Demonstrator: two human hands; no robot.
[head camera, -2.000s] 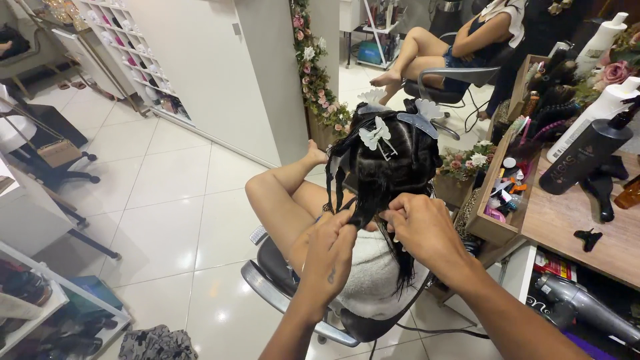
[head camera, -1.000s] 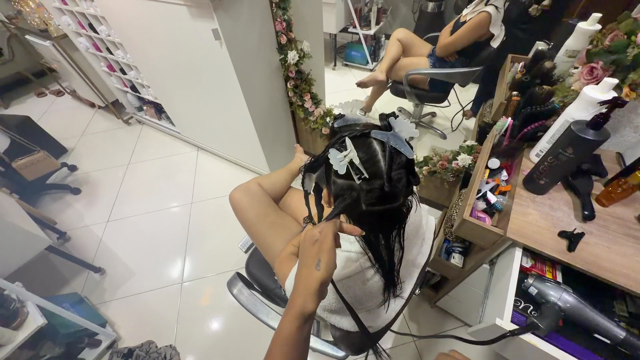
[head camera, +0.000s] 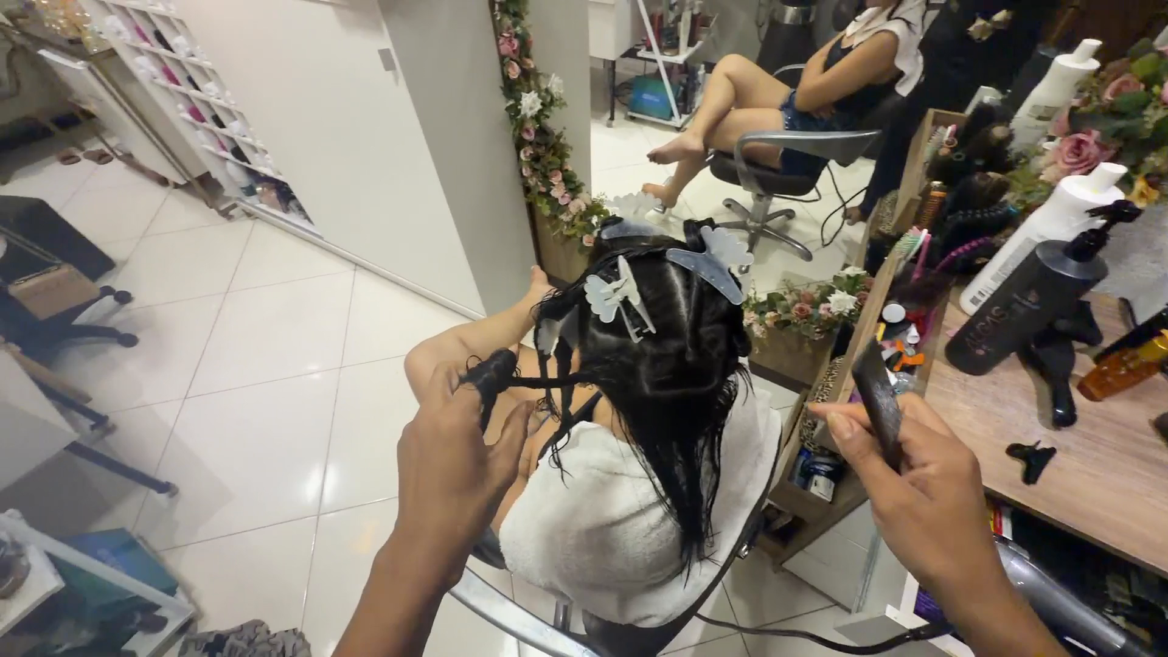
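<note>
A seated person's wet black hair (head camera: 675, 365) is parted in sections and hangs over a white towel (head camera: 593, 529) on the shoulders. Pale hair clips (head camera: 620, 297) hold it at the crown, and another clip (head camera: 712, 263) sits farther right. At the left of the head, my left hand (head camera: 461, 447) grips a section of hair, which stretches from the scalp to the fingers. My right hand (head camera: 912, 484), away from the head on the right, holds a dark comb (head camera: 878, 401) between thumb and fingers.
A wooden counter (head camera: 1058, 456) at right carries bottles (head camera: 1027, 306) and a small black clip (head camera: 1031, 462). An open drawer below holds a hair dryer (head camera: 1058, 593). The chair's armrest (head camera: 511, 616) is in front, a flower-edged mirror (head camera: 630, 164) behind. A cable (head camera: 803, 630) runs low at right.
My right hand, out at the lower edge one second ago, has come up on the right with a comb. My left hand now holds a section of hair out to the left of the head.
</note>
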